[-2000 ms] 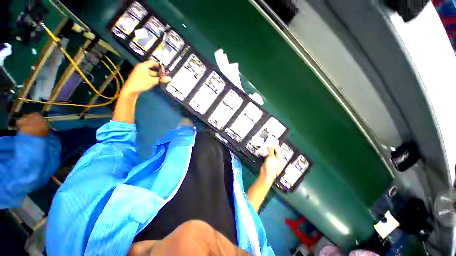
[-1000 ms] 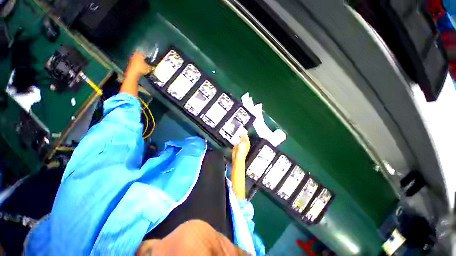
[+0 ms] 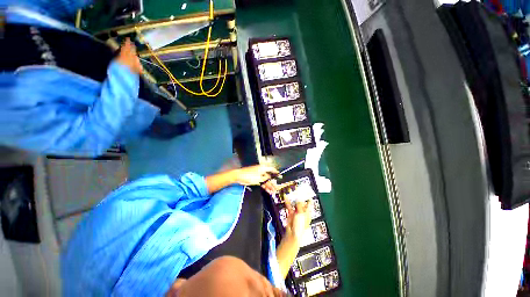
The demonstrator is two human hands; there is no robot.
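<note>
My left hand (image 3: 260, 174) holds thin tweezers (image 3: 292, 167) beside the top end of the lower black tray (image 3: 323, 216). My right hand (image 3: 298, 216) holds a small white strip (image 3: 300, 194) over the upper phone units of that tray. The hands are close together, and blur hides the exact tool tip. Below the right hand, a unit with a dark middle (image 3: 315, 262) and one with a white middle (image 3: 321, 283) show. The upper black tray (image 3: 253, 61) holds several phone units (image 3: 286, 115) side by side, with no hand on it.
Crumpled white liner strips (image 3: 315, 158) lie on the green bench (image 3: 348, 174) just behind the trays. A yellow-framed rack with yellow cables (image 3: 204, 87) stands at the upper left. Another person in a blue smock (image 3: 70, 110) is at the left. A dark bar (image 3: 388, 87) runs beyond the bench.
The view has turned. My left hand has moved from the upper tray's far end to the lower tray. My right hand has moved from the upper tray's near end onto the lower tray with the white strip.
</note>
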